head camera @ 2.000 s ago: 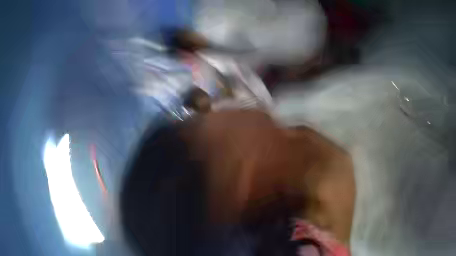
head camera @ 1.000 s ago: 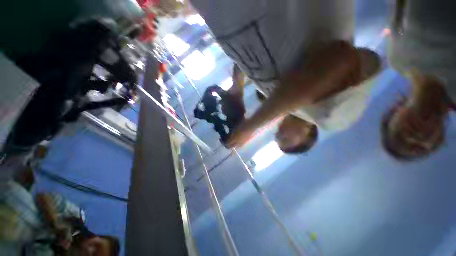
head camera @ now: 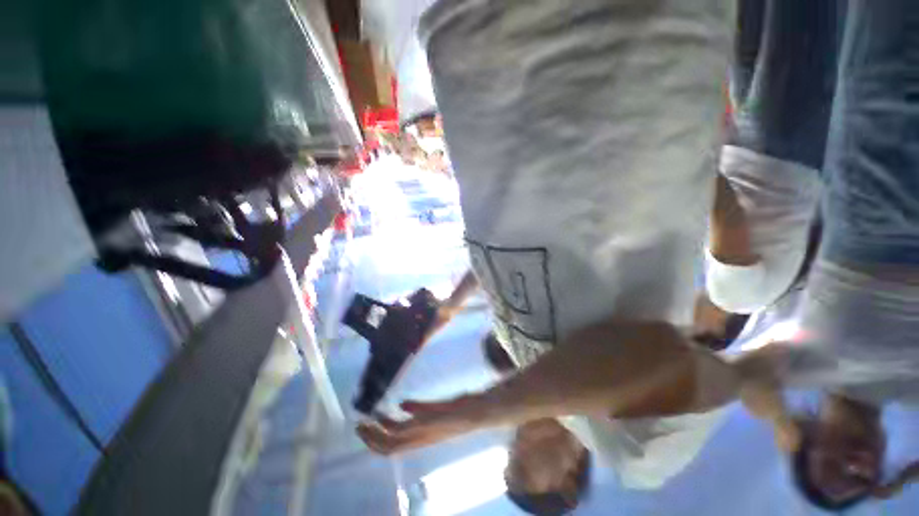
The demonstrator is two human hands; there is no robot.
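The view is tilted and close to upside down. Neither my left hand nor my right hand can be made out. Nearest in front is a person in a white shirt point(head camera: 595, 161), with one arm stretched out. A hand point(head camera: 403, 428) of that person is by a black device with straps point(head camera: 388, 338), possibly a head camera and strap; another hand seems to be at its far side. Whether the near hand grips it is too blurred to tell. A second black strapped object point(head camera: 202, 212) lies against a green surface point(head camera: 161, 81) at upper left.
More people stand or sit at the right, one in a light top point(head camera: 857, 312) and dark trousers. A wide grey beam point(head camera: 191, 403) runs diagonally at left beside blue wall panels point(head camera: 106, 353). A ceiling light point(head camera: 464, 484) shows at the bottom; red items point(head camera: 381, 119) show far off.
The view has turned and steadied. The person in the white shirt now fills more of the middle, and the black device appears lower and further left. More people show at the right.
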